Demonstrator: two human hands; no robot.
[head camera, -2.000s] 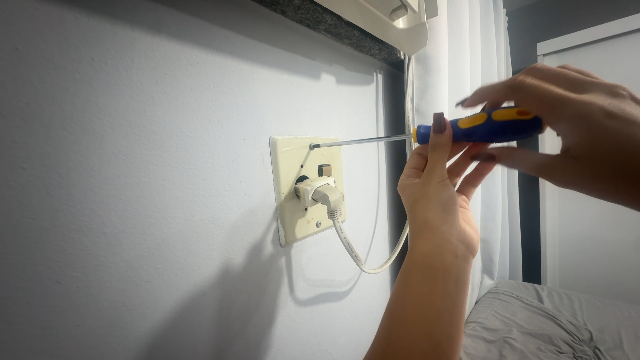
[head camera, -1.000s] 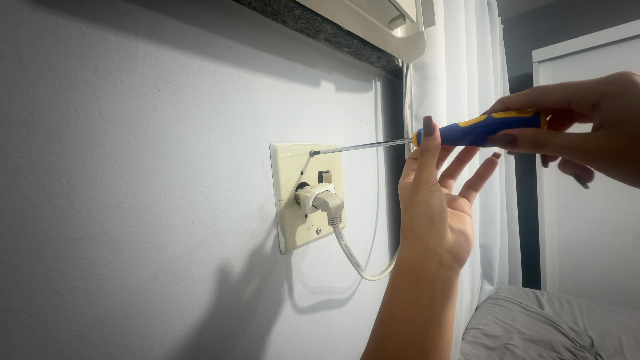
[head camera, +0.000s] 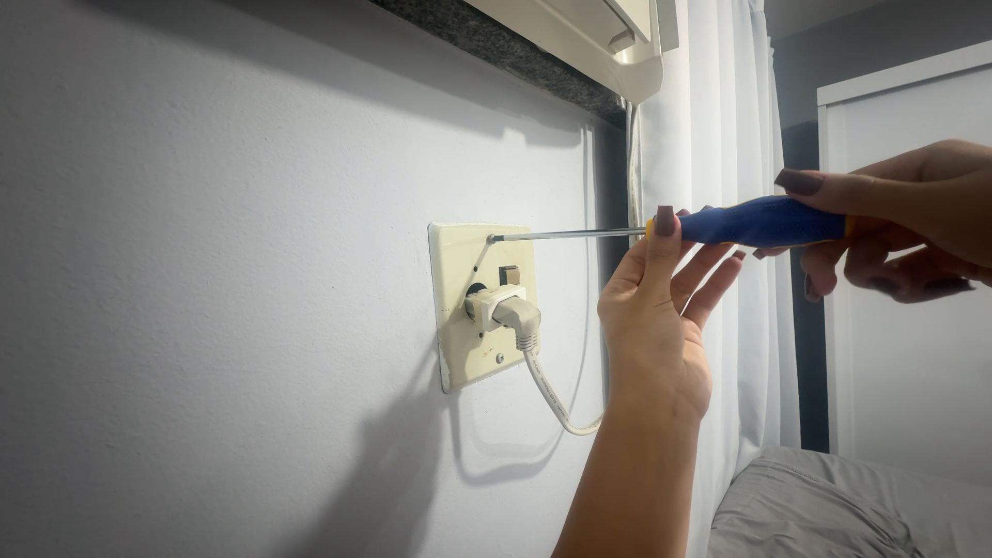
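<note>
A screwdriver (head camera: 763, 222) with a blue and yellow handle lies level, its tip at the upper screw (head camera: 491, 239) of a cream wall plate (head camera: 457, 252). My left hand (head camera: 663, 310) pinches the front end of the handle between thumb and fingers. At the rear of the handle, my right hand (head camera: 899, 217) grips it with thumb and fingers. An adapter (head camera: 490, 304) sits in the plate's socket, with a white angled plug (head camera: 518, 316) in it. Above them is a switch (head camera: 509, 275); below is a lower screw (head camera: 500, 358).
The plug's white cord (head camera: 552, 399) loops down behind my left forearm. Overhead are a dark stone ledge (head camera: 496, 46) and a cream appliance housing (head camera: 573, 46). A white curtain (head camera: 721, 132) hangs behind my hands, and grey bedding (head camera: 845, 511) lies at lower right.
My right hand has changed its grip around the handle, and the handle has turned from showing yellow patches to showing mostly blue. The left hand still pinches the front of the handle.
</note>
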